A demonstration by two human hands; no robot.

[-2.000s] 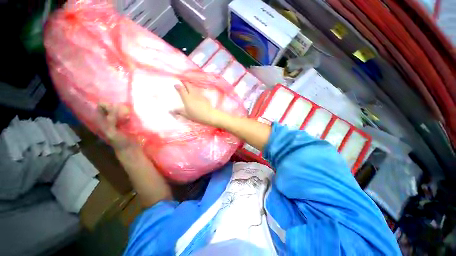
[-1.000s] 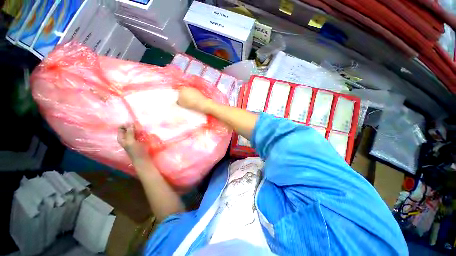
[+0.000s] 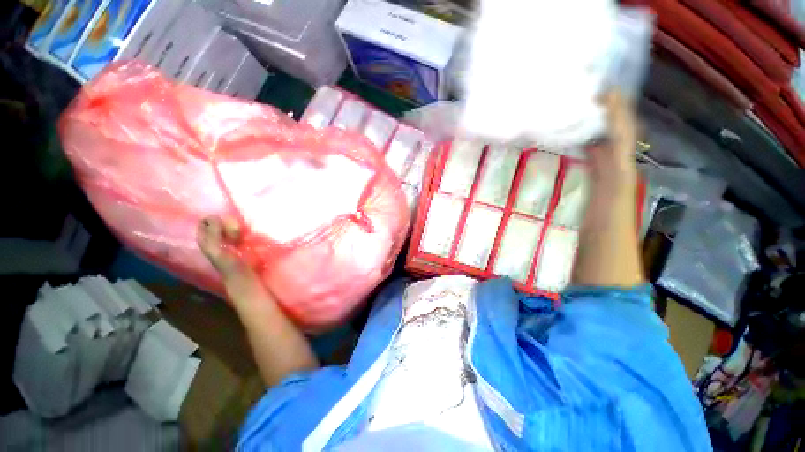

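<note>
A large translucent pink plastic bag [image 3: 291, 194] bulges at the left, in front of me. My left hand [image 3: 221, 243] grips its near side, thumb and fingers partly hidden in the film. My right hand [image 3: 613, 119] is raised over the red trays and holds a blurred, bright white flat stack, possibly sheets or bags [image 3: 538, 71], by its right edge. Below it lies a red compartment tray [image 3: 506, 210] with white flat units in two rows of slots. The white stack and my forearm cover part of the tray.
Retail boxes [image 3: 397, 53] stand at the back. Another red tray [image 3: 362, 122] lies partly behind the pink bag. White folded pieces [image 3: 79, 344] stand at lower left. A clear plastic bag [image 3: 706, 256] and tangled cables [image 3: 733, 375] lie at right. Red and grey layered material runs along the upper right.
My right hand has left the pink bag, moved right and up over the trays, and now holds the white stack. My left hand stays on the pink bag.
</note>
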